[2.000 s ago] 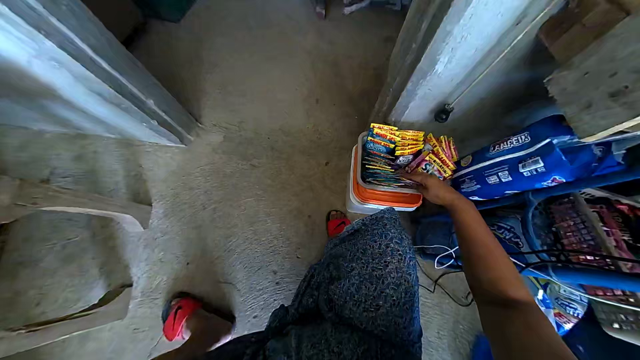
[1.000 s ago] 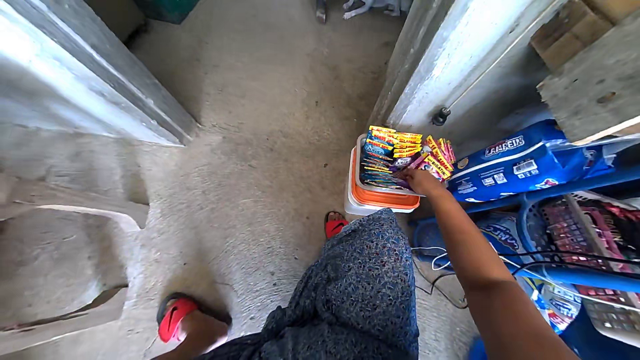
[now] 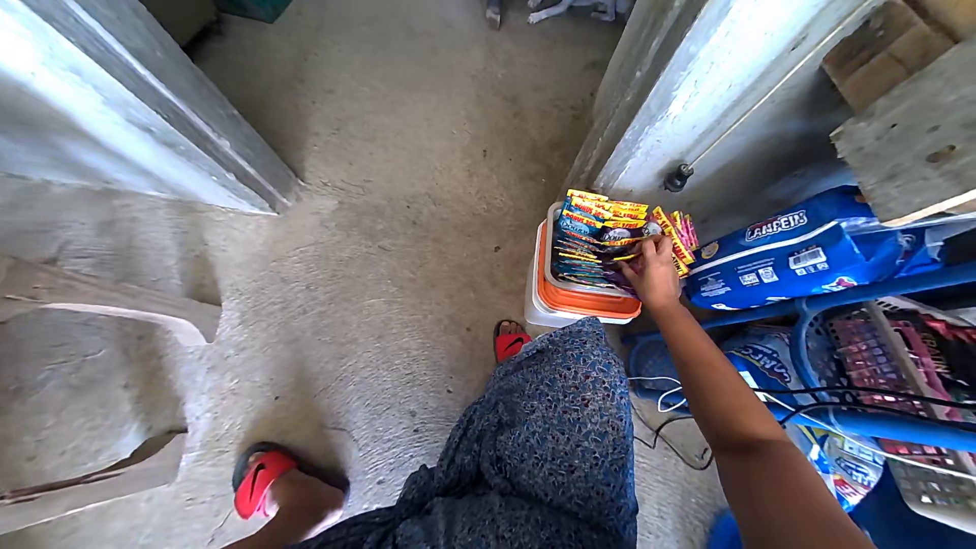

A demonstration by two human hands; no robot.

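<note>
Rows of sachets (image 3: pixel 583 221), blue, dark and yellow and some marked Downy, stand packed in a clear plastic tray (image 3: pixel 554 229). The tray rests on the orange lid (image 3: pixel 568 296) of a white tub (image 3: pixel 534 305). My right hand (image 3: pixel 652 271) reaches in at the tray's right side, its fingers and thumb around the upper edge of a dark sachet (image 3: pixel 625 258). Yellow and pink sachets (image 3: pixel 675 229) lean just beyond the fingers. My left hand is out of the picture.
A blue Lampein pack (image 3: pixel 793 248) lies right of the tray, above a blue plastic rack (image 3: pixel 820 305) with baskets (image 3: pixel 862 343) and cables. Concrete door posts (image 3: pixel 637 91) flank the doorway. A plastic chair (image 3: pixel 114 301) stands at left. An animal's white legs (image 3: pixel 564 9) show at the top.
My right hand has moved slightly among the sachets, away from the tray's front edge, and its fingers are now at a dark sachet.
</note>
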